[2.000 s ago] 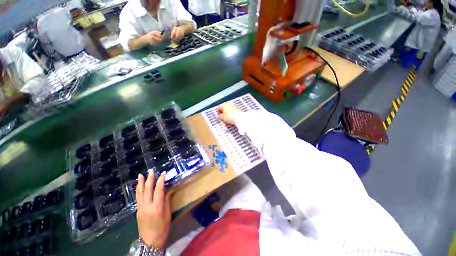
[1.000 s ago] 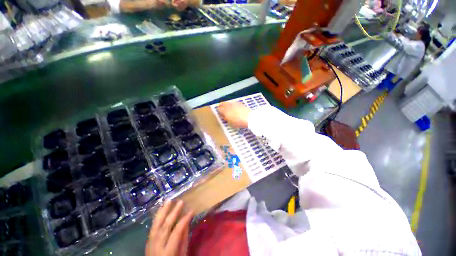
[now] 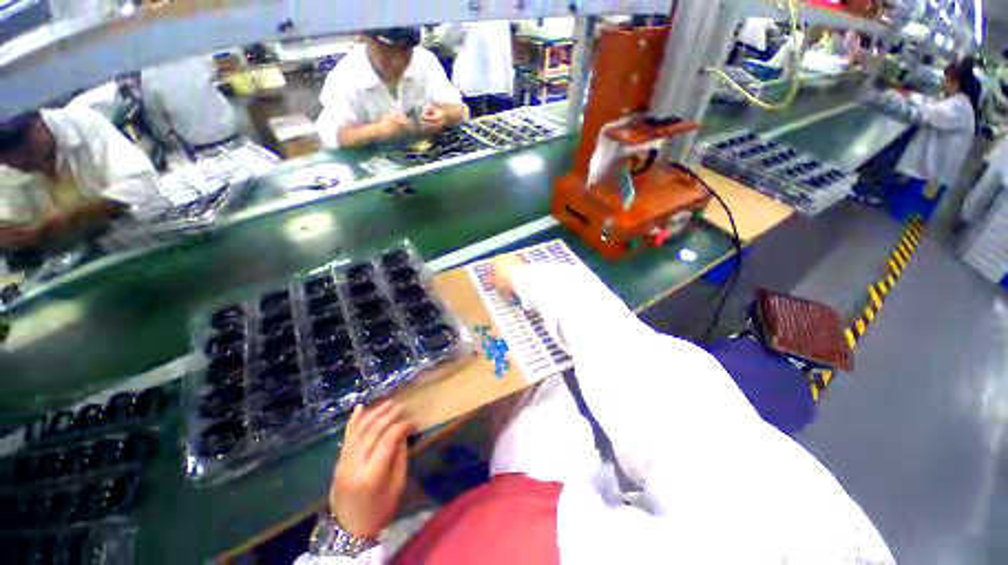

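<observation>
The white adhesive sheet [image 3: 539, 351] with rows of dark marks lies on the brown cardboard sheet [image 3: 459, 400]. My right hand [image 3: 504, 280] is on the sheet's upper part, partly hidden by the white sleeve; whether its fingertips hold a piece is too small to tell. My left hand [image 3: 373, 464] rests at the near edge of the clear blister tray [image 3: 256, 425], fingers slightly apart and nothing seen in it. The tray's pockets hold black housings [image 3: 328, 328]. Small blue scraps [image 3: 494, 351] lie between tray and sheet.
An orange-red machine [image 3: 619, 210] with a black cable stands beyond the sheet. A second filled tray [image 3: 83, 475] is at lower left. Another tray [image 3: 779, 171] is farther right. Several co-workers in white are across the green bench [image 3: 442, 210]. A blue stool [image 3: 763, 381] is at right.
The camera view has tilted and shifted, showing more of the far side. My right hand remains on the sheet, and my left hand remains by the tray's near edge.
</observation>
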